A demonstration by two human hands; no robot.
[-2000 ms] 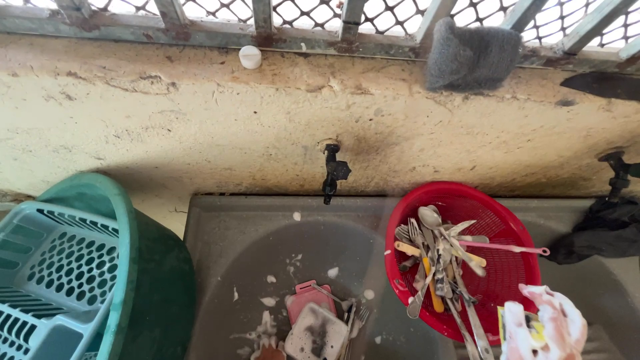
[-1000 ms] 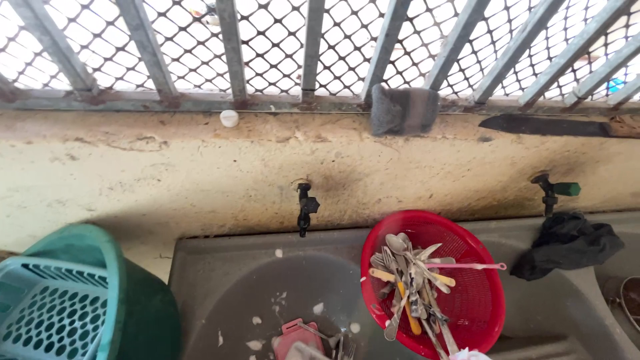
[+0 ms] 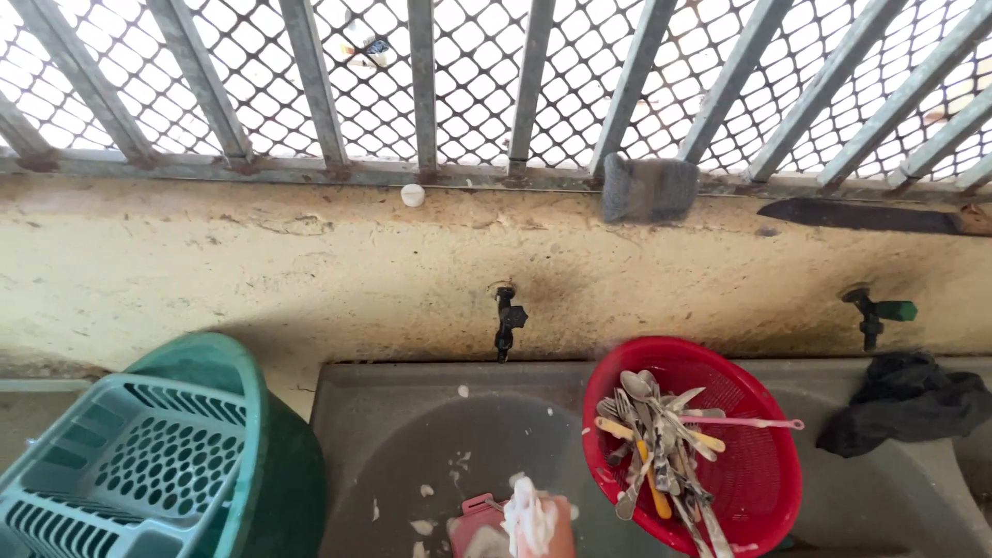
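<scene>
A suds-covered, skin-toned shape, seemingly part of my right hand, shows at the bottom edge over a grey sink basin. Its fingers and anything in them cannot be made out. Beside it in the basin lies a pink plastic item, partly hidden and cut off by the frame. To the right, a red plastic colander holds a heap of metal spoons, forks and other cutlery, some with yellow handles, plus a pink-handled utensil. My left hand is not in view.
A light teal dish rack rests in a green tub at left. Two taps stick out of the wall. A black cloth lies by the right tap. A grey scouring pad and a large knife lie on the barred window's ledge.
A suds-covered, pinkish shape was at the lower right, over the colander's edge; one now shows over the left basin. The view has tilted up.
</scene>
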